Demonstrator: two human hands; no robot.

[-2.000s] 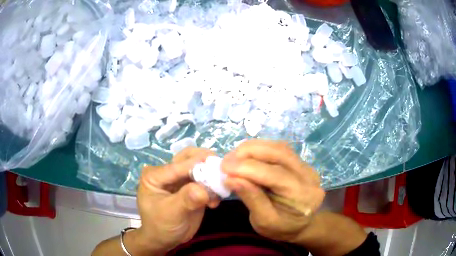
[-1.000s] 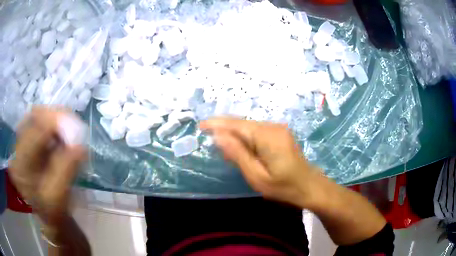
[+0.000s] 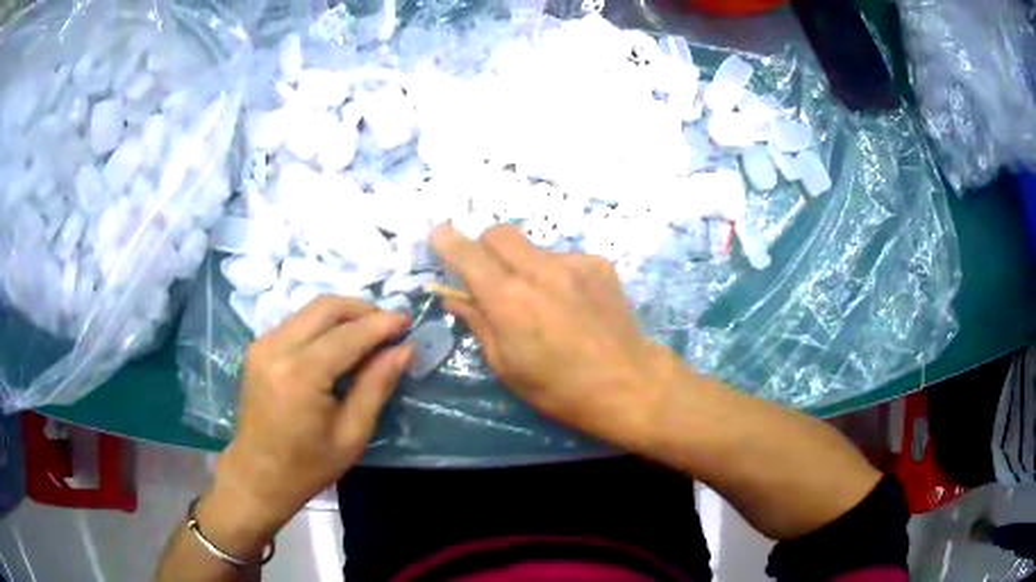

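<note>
The overexposed white parts pile (image 3: 534, 125) lies on a wrinkled clear plastic sheet (image 3: 863, 273). My left hand (image 3: 318, 398) is at the pile's near left edge, thumb and fingertips close together; whether a part is between them is hard to tell. A frosted housing (image 3: 429, 348) lies just right of those fingertips. My right hand (image 3: 557, 318) reaches into the near side of the pile, fingers pointing left. The tan tip of the wooden stick (image 3: 448, 292) sticks out under its fingers. Its fingertips meet overexposed parts, so any part there is hidden.
A bulging clear poly bag of parts (image 3: 102, 193) is at left. Another clear bag (image 3: 979, 91) is at upper right, near a dark flat object (image 3: 846, 57). Red stools (image 3: 77, 466) show beyond the green table's curved edge (image 3: 977, 341). Striped cloth (image 3: 1014, 426) is at right.
The hands were together over the near edge, working on a white part. My left hand went left towards the bag with a white piece, then returned to the pile. My right hand moved onto the pile.
</note>
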